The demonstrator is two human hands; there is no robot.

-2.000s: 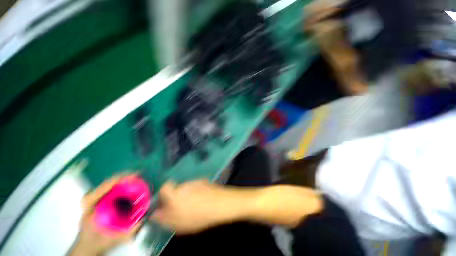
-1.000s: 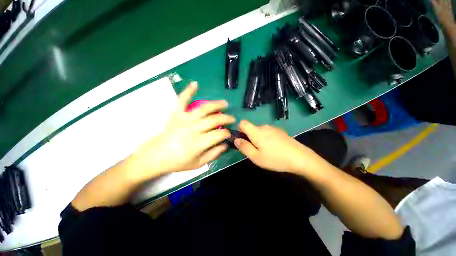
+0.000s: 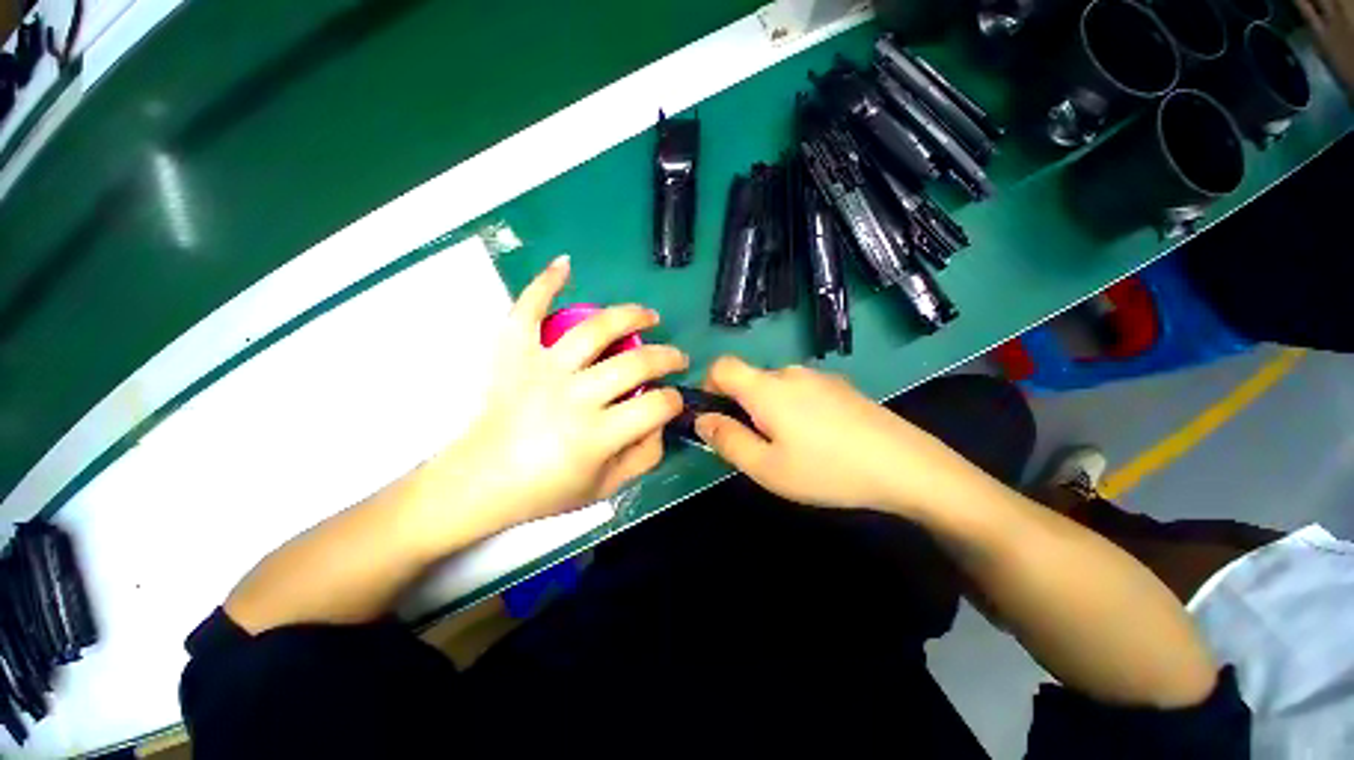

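Note:
My left hand (image 3: 572, 394) is wrapped over a body with a bright pink end ring (image 3: 591, 330), fingers spread across it; most of the body is hidden under the hand. My right hand (image 3: 795, 428) pinches a short black handle part (image 3: 704, 408) between thumb and fingers, at the side of the pink-ended body. The joint between them is mostly hidden by my fingers. Both hands are over the bench near its front edge, where the white sheet (image 3: 342, 371) meets the green surface.
One handle shell (image 3: 674, 193) lies apart beyond my hands; a loose pile of handle shells (image 3: 861, 193) lies right of it. Empty barrel housings (image 3: 1197, 146) stand at far right. Black parts (image 3: 45, 601) lie at far left. A blue stool (image 3: 1143, 334) and another person's hand (image 3: 1332, 33) show at right.
Since two seconds ago the view has swung, and my left hand now covers the pink ring, which was seen end-on. Over the last second my hands have barely moved.

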